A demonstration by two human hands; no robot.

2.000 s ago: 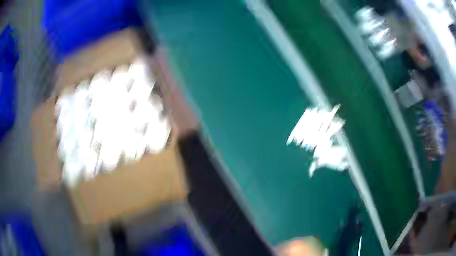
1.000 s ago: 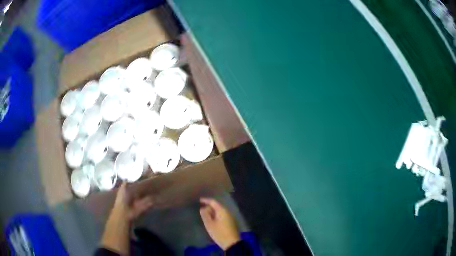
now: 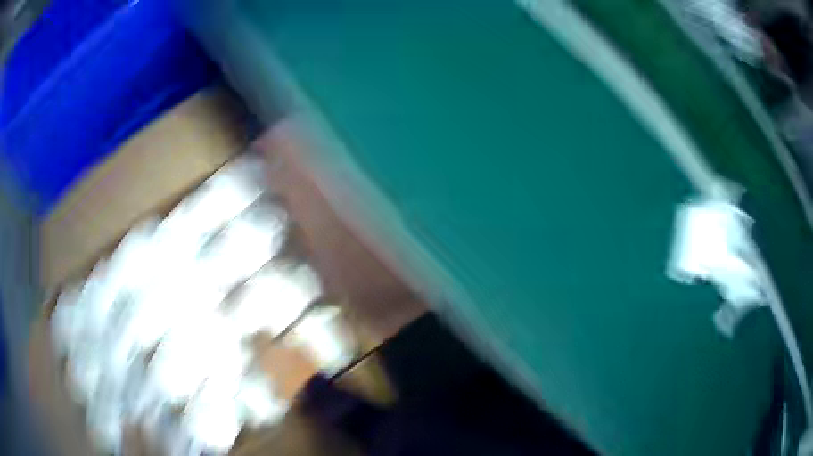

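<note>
The picture is strongly blurred. An open brown carton (image 3: pixel 147 183) at the left holds many white round housings (image 3: pixel 169 312) packed close together. My right hand (image 3: pixel 290 367), with a dark sleeve, is over the housings at the carton's lower right; its fingers and any grip are too blurred to tell. My left hand cannot be made out clearly; a small brownish patch at the bottom edge may be part of it.
A blue bin (image 3: pixel 98 89) stands beyond the carton. The green bench (image 3: pixel 499 205) runs along the carton's right side. A pile of white sticks (image 3: pixel 713 245) lies by the pale rail of the green belt (image 3: pixel 655 76).
The view has shifted and blurred. My right hand has moved from in front of the carton to over the housings. My left hand no longer shows clearly.
</note>
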